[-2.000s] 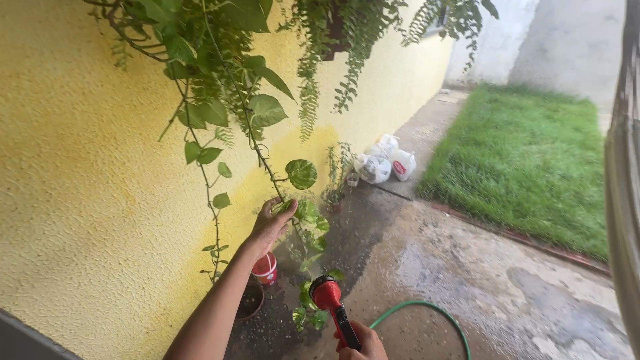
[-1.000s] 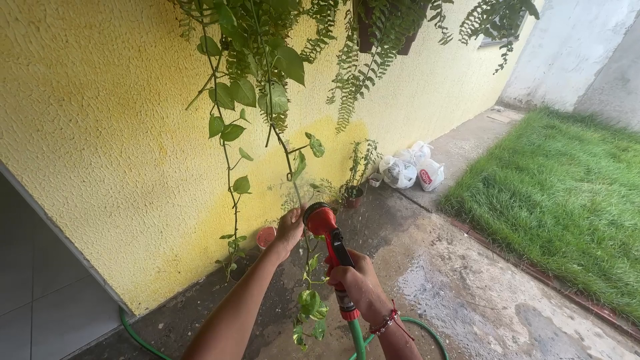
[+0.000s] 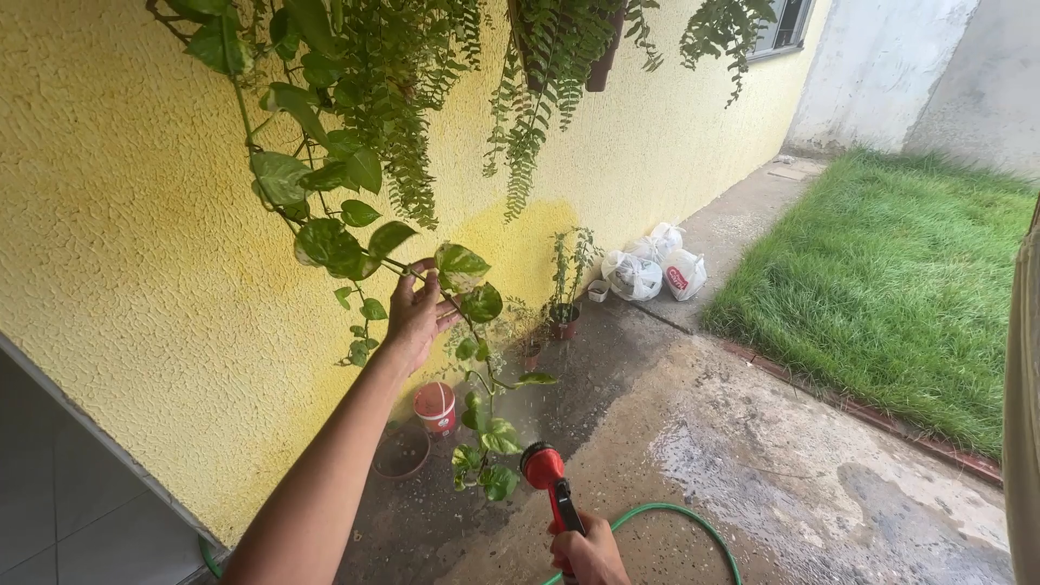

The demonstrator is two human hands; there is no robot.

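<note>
My left hand [image 3: 416, 313] pinches the stem of a trailing pothos vine [image 3: 329, 244] that hangs down along the yellow textured wall. Below the hand, the vine's variegated leaves dangle over the wet floor. At the bottom, my right hand [image 3: 591, 552] grips the handle of a red and black hose spray nozzle [image 3: 543, 467]. Its round head is tilted up beside the lowest leaves, and a faint spray shows near it. A green garden hose [image 3: 691, 513] curves over the ground to the right of that hand.
Fern fronds [image 3: 528, 122] hang from a planter above. Along the wall stand a red bucket [image 3: 435, 408], a round pot [image 3: 401, 452], a potted plant [image 3: 565, 321] and tied white plastic bags [image 3: 634, 276]. A brick edge [image 3: 861, 414] borders the grass [image 3: 886, 301]. Part of the concrete is wet.
The nozzle, beside my left hand a second ago, is now lower and apart from it. My left hand now holds the vine bent out to the right.
</note>
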